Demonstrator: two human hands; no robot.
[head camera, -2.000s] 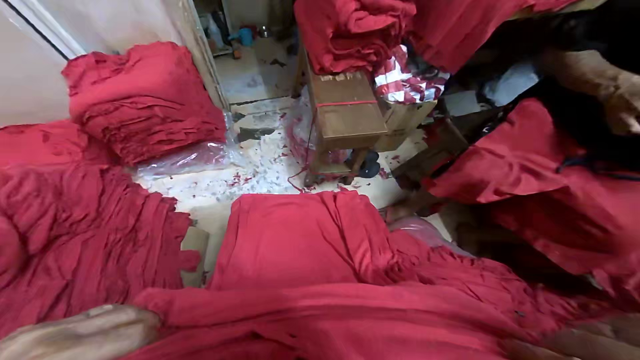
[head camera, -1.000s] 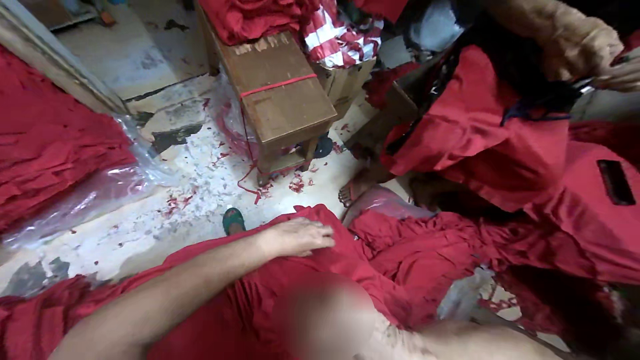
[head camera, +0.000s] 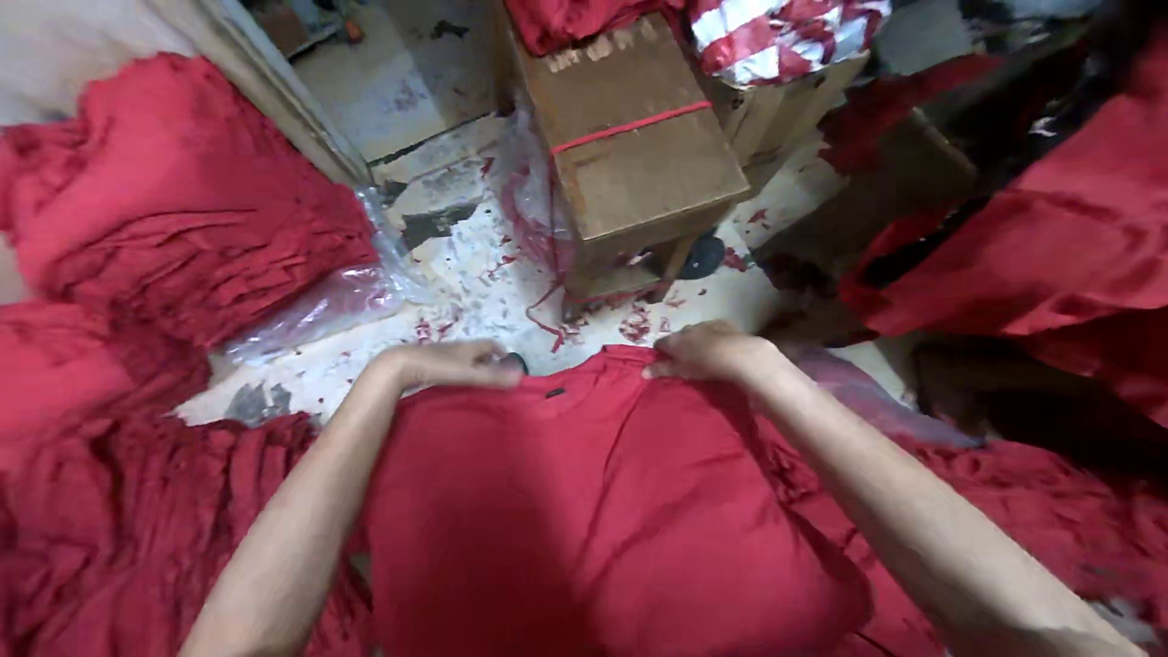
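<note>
A red cloth garment (head camera: 511, 511) with a small dark tag at its neckline lies spread across the lower middle of the head view. My right hand (head camera: 703, 351) pinches its upper edge, right of the neckline. My left hand (head camera: 461, 363) is at the upper edge on the other side, blurred; whether its fingers grip the cloth cannot be made out. More red cloth lies under and to the right of the garment.
Piles of folded red cloth (head camera: 201, 201) stand at the left, one on clear plastic sheeting (head camera: 319, 306). Ahead is a small wooden table (head camera: 648, 173) with a red strip across it. Scraps litter the floor (head camera: 474, 274). Red fabric (head camera: 1049, 237) hangs at the right.
Both hands have moved from on the red cloth near the lower edge to the garment's upper edge. The garment now lies spread out with its neckline away from me. The view has shifted.
</note>
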